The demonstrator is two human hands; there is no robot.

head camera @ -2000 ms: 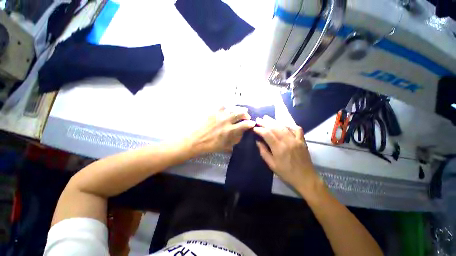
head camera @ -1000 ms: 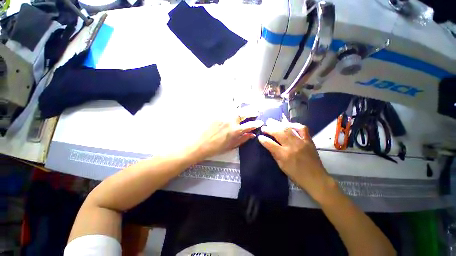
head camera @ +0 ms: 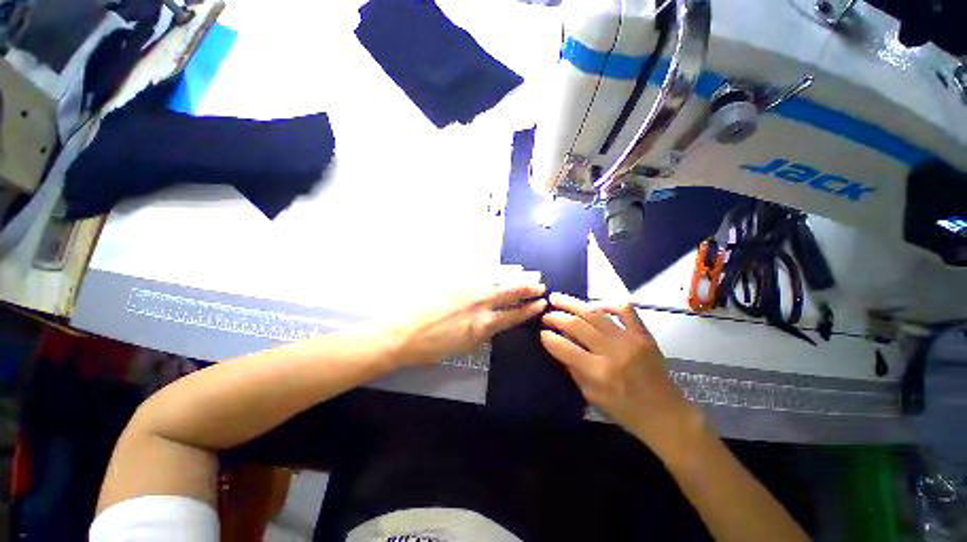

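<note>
A long dark fabric strip (head camera: 534, 365) runs from behind the needle area, under the lit head of the white sewing machine (head camera: 763, 138), down over the table's front edge. My left hand (head camera: 467, 320) lies on the strip's left side, fingertips pressed at its middle. My right hand (head camera: 615, 360) lies on its right side, fingertips nearly meeting the left ones. Both hands hold the strip in front of the needle. Glare hides the presser foot and needle tip.
Stacked dark panels (head camera: 437, 61) lie behind, left of the head. A wide dark piece (head camera: 201, 154) and a blue sheet (head camera: 204, 69) lie at left. Another dark piece (head camera: 663, 228) lies under the arm. Orange snips (head camera: 706, 275) and black scissors (head camera: 779, 286) lie at right.
The strip now extends away behind the needle area, where its end was near the needle before. My hands have moved slightly toward the table's front edge, still on the strip.
</note>
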